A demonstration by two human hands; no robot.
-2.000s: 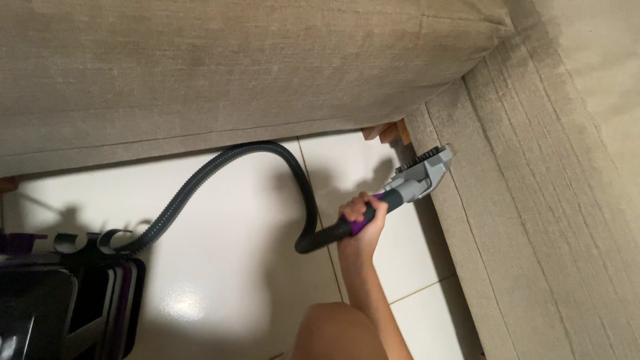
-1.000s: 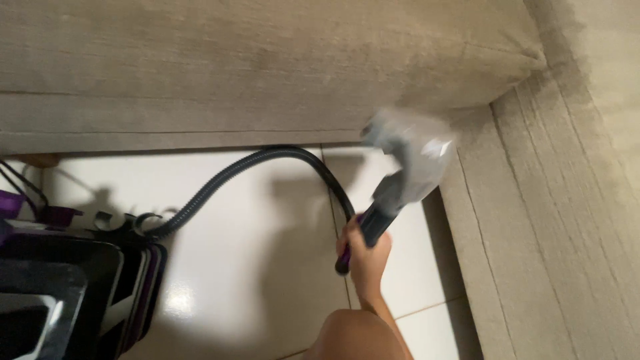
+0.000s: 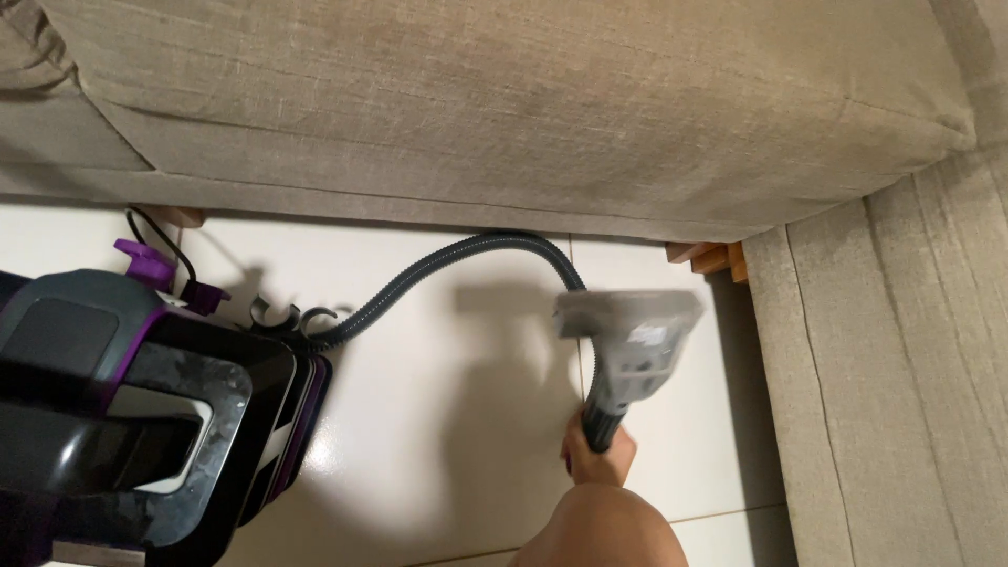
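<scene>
My right hand (image 3: 600, 457) is closed around the dark handle (image 3: 603, 425) of an upholstery cleaner's hand nozzle. The grey, partly clear nozzle head (image 3: 634, 339) is raised over the floor, blurred, clear of both sofa parts. A ribbed dark hose (image 3: 472, 250) arches from behind the handle, past the sofa's lower edge, to the black and purple cleaning machine (image 3: 268, 378) at the left. Part of the hose is hidden behind the nozzle. My left hand is not in view.
A beige fabric sofa (image 3: 472, 118) spans the top, and another sofa section (image 3: 882, 378) runs down the right side. Wooden feet (image 3: 713, 258) show at their corner. Below lie white floor tiles (image 3: 394, 441). Two curved clips (image 3: 276, 313) and purple cord hooks (image 3: 146, 264) stick out from the machine.
The nozzle was at the edge of the right sofa section two seconds ago; it has come away from it and now points up the view, over the tiles. The view has shifted left, showing more of the machine.
</scene>
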